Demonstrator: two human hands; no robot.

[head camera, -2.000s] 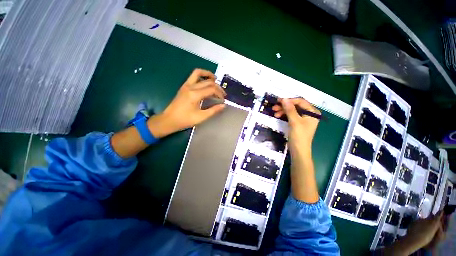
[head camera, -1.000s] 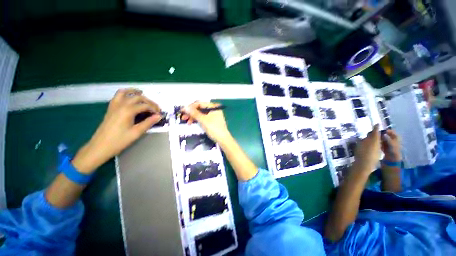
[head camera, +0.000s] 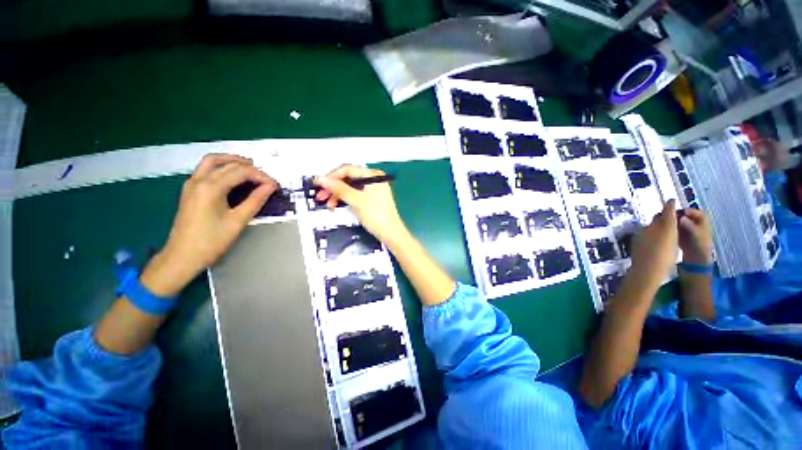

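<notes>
A white board tray (head camera: 332, 378) lies in front of me with black circuit boards (head camera: 359, 288) in its pockets. A grey-brown sheet (head camera: 268, 330) covers most of its left column. My right hand (head camera: 356, 198) grips dark tweezers (head camera: 374, 179), whose tips point left over the tray's top end. My left hand (head camera: 211, 206) is at the top left pocket, over a black board (head camera: 280, 204) partly hidden by its fingers. Finger and thumb are close to the tweezer tips. Whether they pinch the board or a small piece cannot be told.
More trays of black boards (head camera: 490, 185) stand at right. Another person's hands (head camera: 658, 246) work beside them. A crumpled film sheet (head camera: 457, 54) lies at the back, near a round purple-ringed object (head camera: 636, 79). A ridged white stack (head camera: 7, 237) is at the left edge.
The view has swung right, bringing the other person into sight. My left hand has moved from the tray's top left corner to near the tweezer tips. My right hand still holds the tweezers.
</notes>
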